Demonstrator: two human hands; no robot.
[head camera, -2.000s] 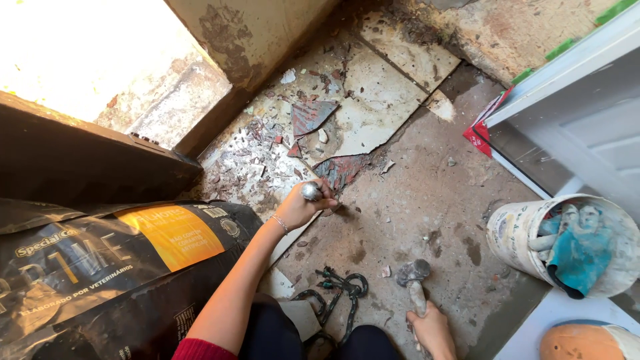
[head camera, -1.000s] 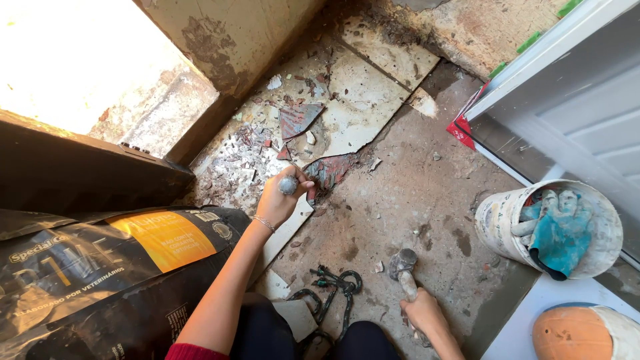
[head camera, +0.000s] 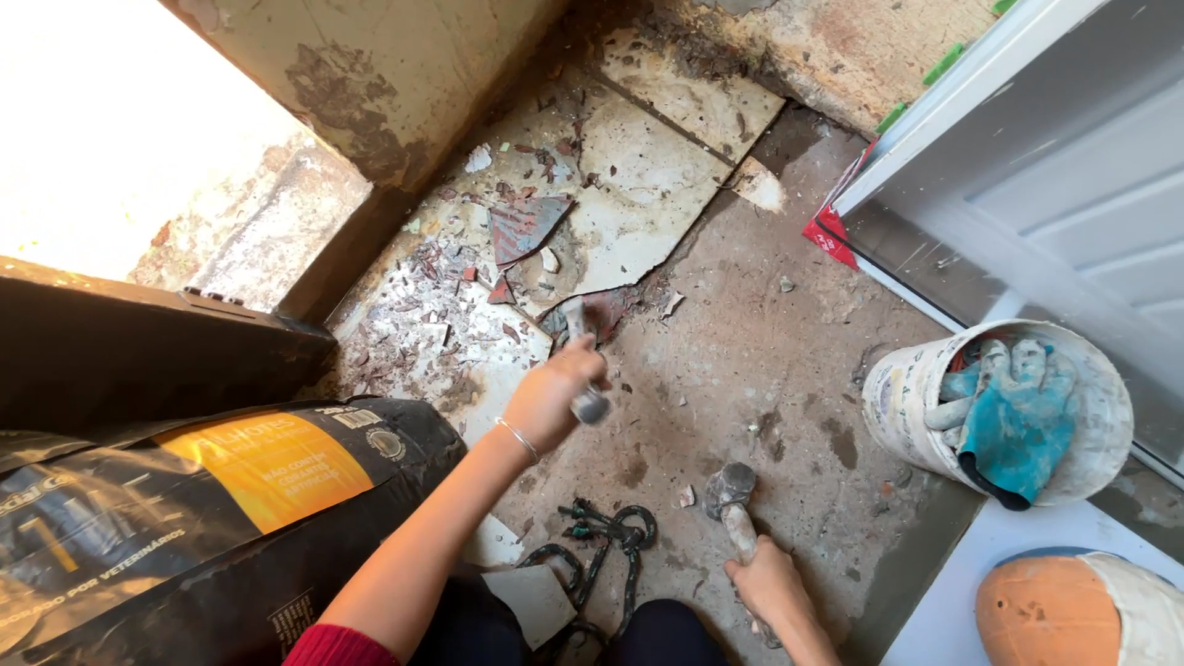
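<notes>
My left hand (head camera: 558, 387), with a thin bracelet at the wrist, grips a metal chisel (head camera: 590, 405). The chisel is tilted, its far end over a broken piece of tile (head camera: 606, 313) at the jagged edge of the floor tiles (head camera: 638, 199). At the lower right, my right hand (head camera: 770, 581) holds a club hammer (head camera: 731, 490) by its handle, the head low over the bare concrete. Another reddish tile shard (head camera: 524, 228) lies on the tiles above my left hand, among white and red chips.
A white bucket (head camera: 893, 407) holding blue work gloves (head camera: 1017, 416) stands at right, near a white door (head camera: 1064, 185). A black and yellow bag (head camera: 213, 518) lies at left. Dark rope (head camera: 634, 536) lies by my knees, and an orange-and-white object (head camera: 1050, 606) sits at lower right.
The chisel, seen nearly end-on before, now leans with its shaft in view. My right hand still holds the hammer low.
</notes>
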